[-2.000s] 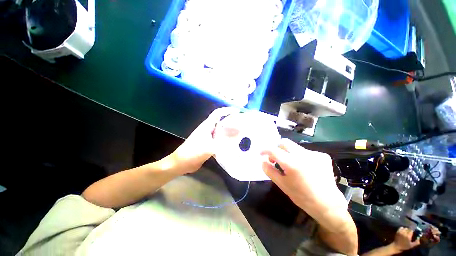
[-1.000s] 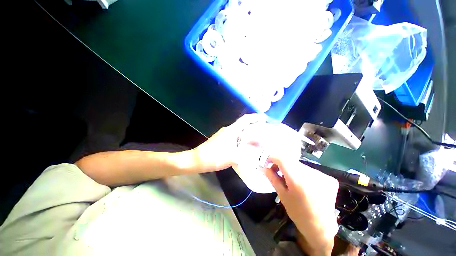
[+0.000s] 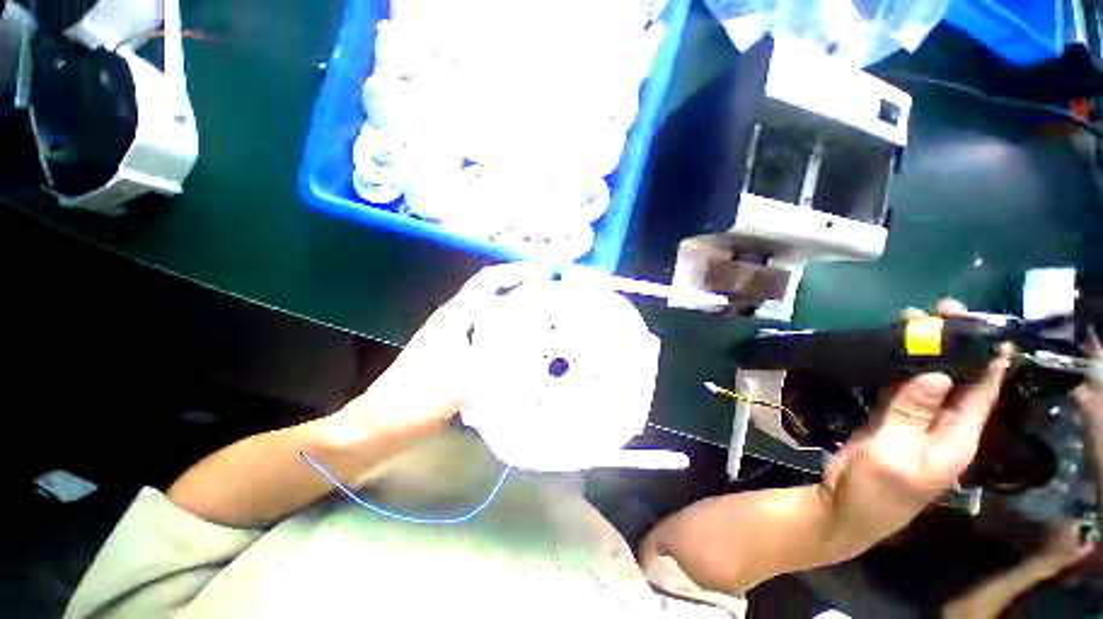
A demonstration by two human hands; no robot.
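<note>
My left hand point(image 3: 417, 363) holds a white round housing point(image 3: 581, 405) by its left side, with the round base and its dark centre hole facing up. Thin white arms stick out from the housing to the right, and a thin blue wire point(image 3: 417, 519) hangs below it. My right hand point(image 3: 925, 423) is at the right, with its fingers around the black electric screwdriver point(image 3: 847, 350), which has a yellow label. The screwdriver lies about level and points left, apart from the housing. Whether its tip carries a screw cannot be seen.
A blue tray point(image 3: 324, 163) full of white rings stands behind the housing. A pale screw feeder point(image 3: 823, 230) is right of it, with a plastic bag point(image 3: 835, 27) behind. Another white-and-black housing point(image 3: 163, 133) is at upper left. Another person's arm point(image 3: 1022, 574) shows at lower right.
My right hand has left the housing and moved right onto the screwdriver. The housing's base now faces up more fully, and its side arms show. The view has shifted, bringing the upper-left housing back in.
</note>
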